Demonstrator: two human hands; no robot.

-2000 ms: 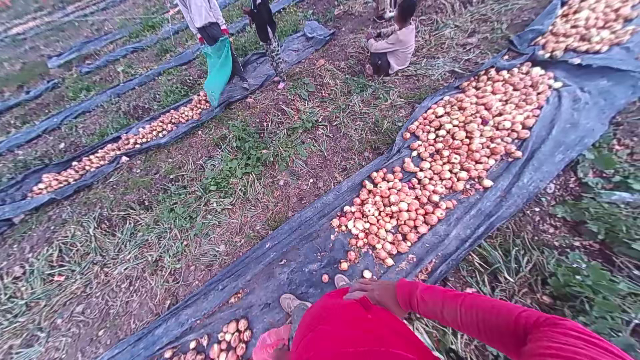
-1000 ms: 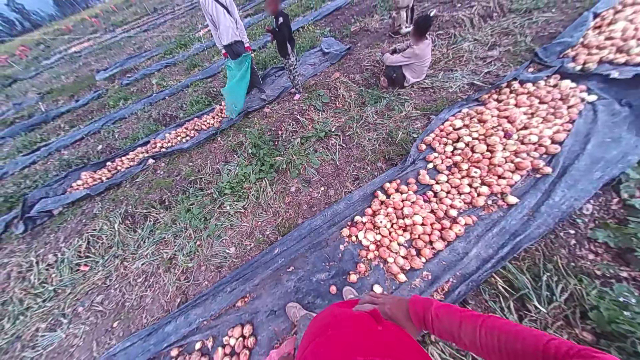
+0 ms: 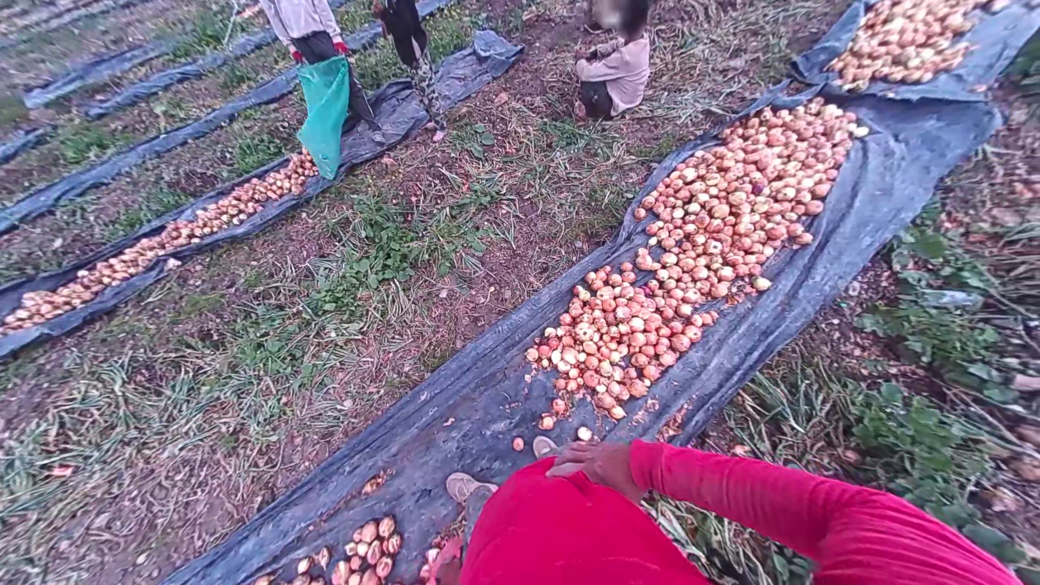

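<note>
My right hand [image 3: 597, 465] lies flat on the front of my red top, its fingers close together and no object visible in it. Low in the view, beside the red top, a pink thing and a bit of what may be my left hand [image 3: 448, 569] show; its fingers and any hold are hidden. Beyond my right hand, a large pile of onions [image 3: 626, 333] spreads over a dark plastic sheet [image 3: 455, 406]. A smaller group of onions [image 3: 370, 552] lies at the bottom edge. My shoes [image 3: 467, 487] stand on the sheet between the two groups.
Another sheet [image 3: 106, 305] at left bears a long row of onions [image 3: 171, 236]. Near it one person holds a green mesh bag [image 3: 323, 114], with another person [image 3: 406, 41] alongside. A person [image 3: 617, 73] sits on the ground farther back. Weeds [image 3: 382, 252] grow between the sheets.
The view tilted up, then back down. My right hand stays on the red top throughout. No onion has plainly moved.
</note>
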